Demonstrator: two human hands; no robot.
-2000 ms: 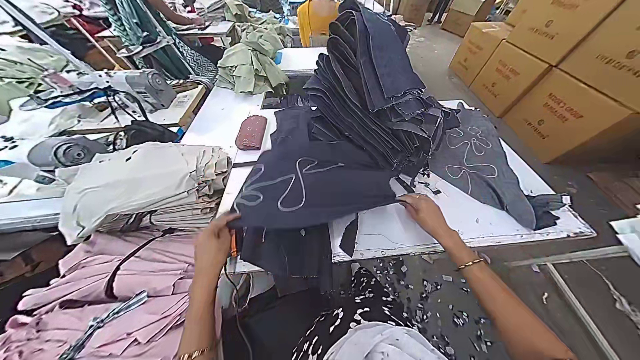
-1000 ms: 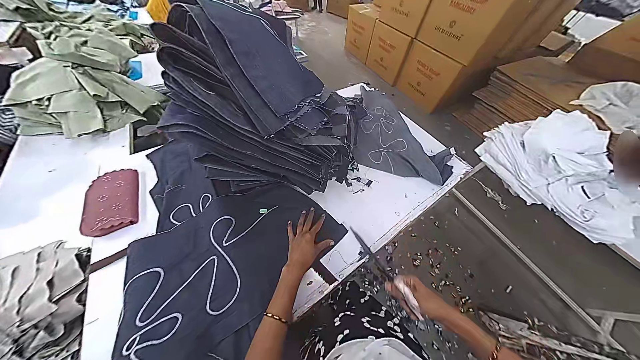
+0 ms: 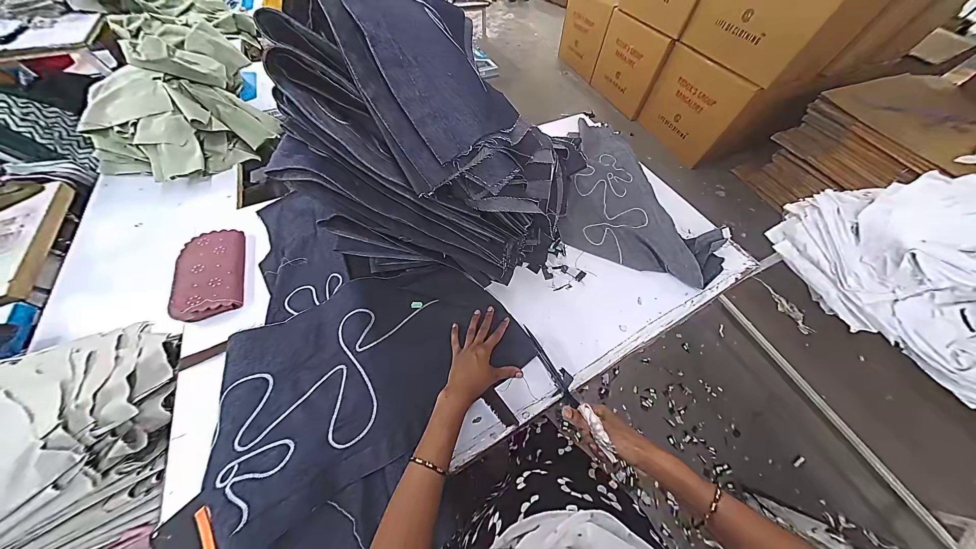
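Observation:
A dark denim panel with white looping embroidery (image 3: pixel 305 404) lies across the near part of the white table. My left hand (image 3: pixel 476 362) presses flat on its right part, fingers spread. My right hand (image 3: pixel 602 435) grips scissors (image 3: pixel 550 364) by their white-wrapped handles, the blades pointing up-left along the panel's right edge. Behind the panel rises a tall stack of folded dark denim pieces (image 3: pixel 427 145). A grey denim piece with a looped outline (image 3: pixel 618 206) lies at the right corner of the table, near small dark scraps (image 3: pixel 564 274).
A maroon scalloped case (image 3: pixel 210 274) rests on the white table (image 3: pixel 130 252) at left. Pale fabric (image 3: pixel 84 435) and green fabric (image 3: pixel 168 99) are heaped beyond it. White cloth (image 3: pixel 892 259), flattened cardboard (image 3: pixel 862 130) and cartons (image 3: pixel 694 107) stand at right. Scraps litter the floor.
Two seconds ago both hands held the panel's edges; now it lies on the table under my left hand, and scissors are in my right. Since one second ago the scissors have moved to the panel's edge.

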